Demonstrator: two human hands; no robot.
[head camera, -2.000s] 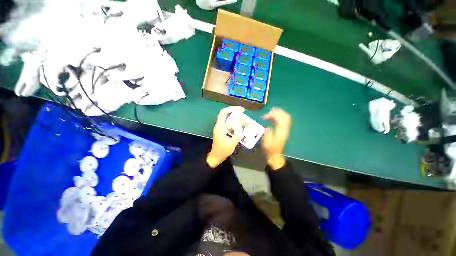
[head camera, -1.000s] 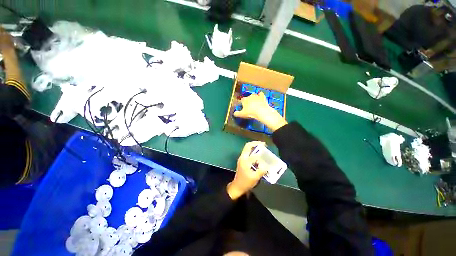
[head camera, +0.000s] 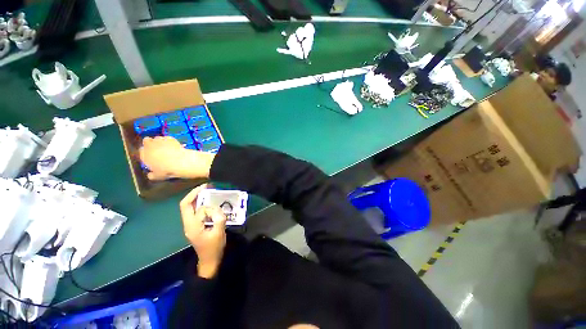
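My left hand (head camera: 207, 234) holds a white plastic housing (head camera: 226, 207) at the bench's near edge, its hollow side facing up with a small dark part inside. My right hand (head camera: 162, 158) reaches into the left part of the open brown carton (head camera: 146, 188), its fingers down among the blue battery packs (head camera: 196, 126). The fingertips are hidden, so I cannot tell whether they grip a pack. The packs stand in rows, with thin red leads on top.
Corded white housings (head camera: 38, 218) are piled at the left. Loose white housings (head camera: 347, 96), small white fittings (head camera: 378, 87) and yellow-handled pliers (head camera: 422, 110) lie farther right. A blue stool (head camera: 406, 204) and large carton (head camera: 472, 168) stand on the floor. A person (head camera: 554, 76) is at far right.
My view has turned to the right, so the carton and bench show farther left. My right hand went into the carton and is still there. My left hand still holds the housing.
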